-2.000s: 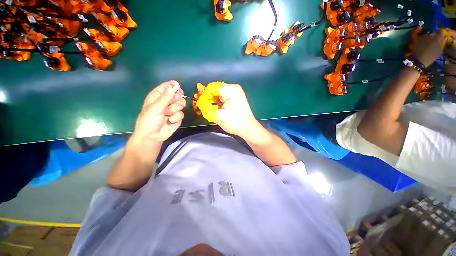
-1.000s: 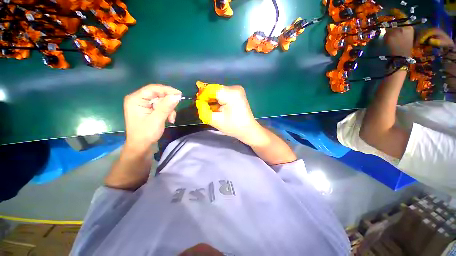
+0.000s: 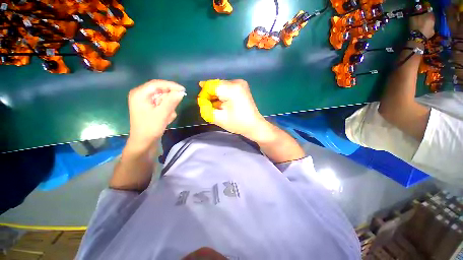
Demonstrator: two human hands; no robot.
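Note:
My right hand (image 3: 231,105), with yellow finger coverings, is closed around an orange part (image 3: 202,84); only a small orange edge shows past the fingers and the rest is hidden. My left hand (image 3: 155,109) is bare, to the left of it and apart from it. Its thumb and forefinger pinch a tiny pale tip (image 3: 184,93). Whether a cable joins the tip to the orange part cannot be made out. Both hands are above the near part of the green bench (image 3: 167,66).
A dense pile of orange parts (image 3: 96,56) lies at the far left. Two orange parts (image 3: 262,38) lie at the far centre, another at the top edge. A cluster with black cables (image 3: 345,73) lies at the right, beside another person's arm (image 3: 401,106). Blue sheeting (image 3: 315,133) hangs below the bench edge.
My left hand has turned and its fingers have curled in. The dark lead seen between my hands earlier no longer shows clearly. The other person's arm has moved.

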